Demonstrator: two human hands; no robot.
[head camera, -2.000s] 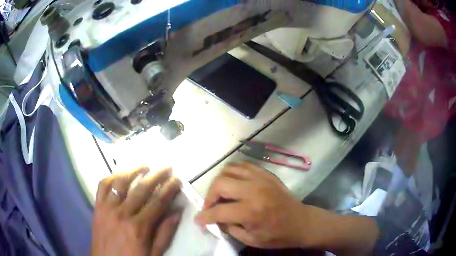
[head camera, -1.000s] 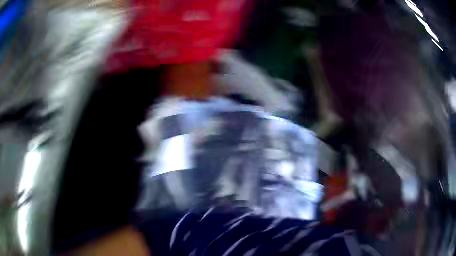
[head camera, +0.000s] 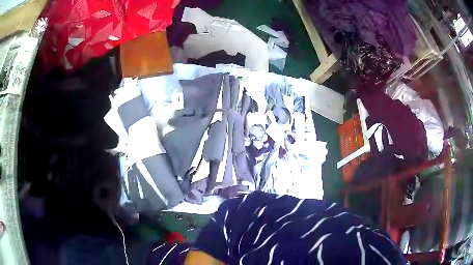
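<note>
Neither of my hands can be made out. My dark blue sleeve with white stripes (head camera: 306, 233) fills the bottom, with a bit of bare arm (head camera: 203, 258) below it. In front lie grey cut fabric pieces (head camera: 192, 132), some folded or bunched, with white strips between them. At their right is a heap of white and grey scraps (head camera: 285, 155). They lie on white sheets (head camera: 199, 208) low beside the table.
The pale table edge (head camera: 11, 140) runs down the left. Red patterned cloth (head camera: 103, 31) and an orange-brown block (head camera: 147, 54) are at the upper left. An orange crate (head camera: 351, 142), dark red cloth (head camera: 397, 121) and a reddish metal frame (head camera: 447, 207) stand at the right.
The view has swung right, away from the sewing machine, scissors and phone. Both hands, earlier at the white strip, have left the picture. The fabric pieces, blurred before, are now clearer.
</note>
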